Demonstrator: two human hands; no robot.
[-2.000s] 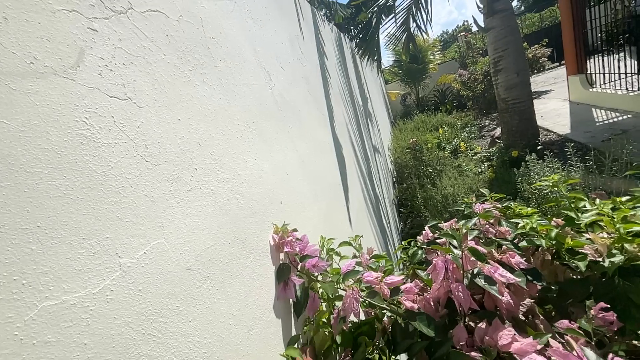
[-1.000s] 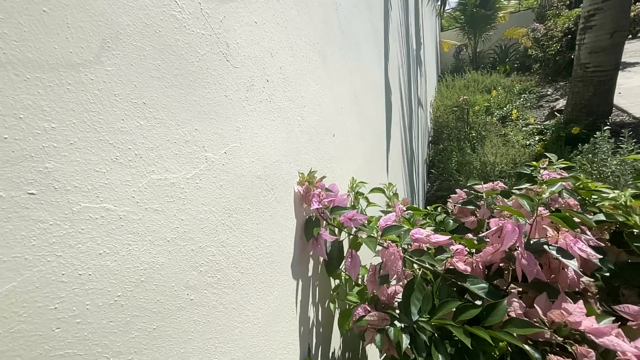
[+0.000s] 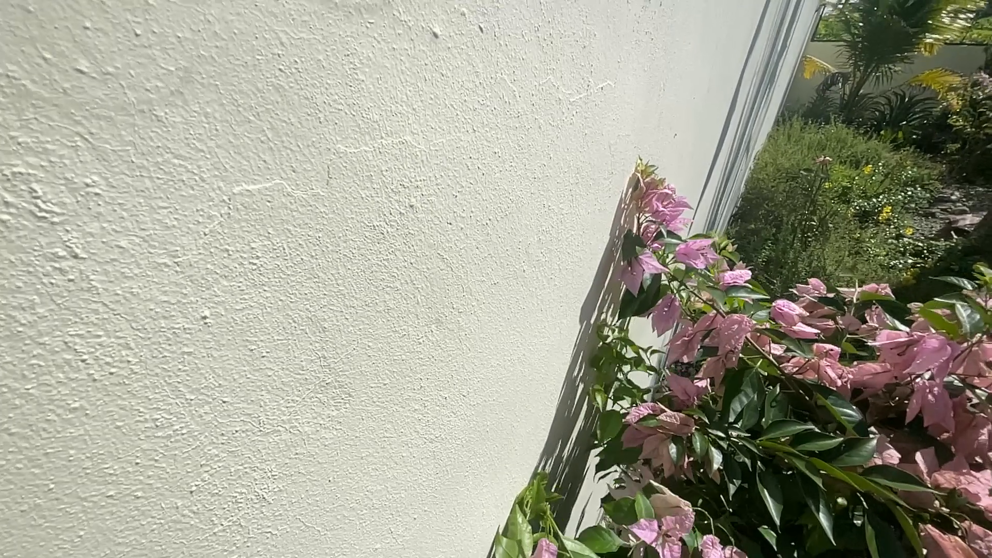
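Neither my left hand nor my right hand shows in the head view, so what they hold or touch cannot be seen. A textured, cream-painted wall [image 3: 310, 310] fills the left and middle of the view. Against its right part grows a bougainvillea bush [image 3: 783, 411] with pink bracts and dark green leaves. One upright spray of pink bracts [image 3: 665, 208] stands close to the wall, and its shadow falls on the painted surface. A smaller leafy shoot [image 3: 527, 519] rises at the bottom edge.
Beyond the bush lies a low green planting [image 3: 821, 201] with small yellow flowers. Farther back, a small palm [image 3: 860, 54] stands before a pale garden wall [image 3: 821, 56]. Stones [image 3: 961, 221] lie at the right edge.
The view has turned down toward the wall and bush. The tree trunk and paved path seen at the right in the earlier frames have left the view.
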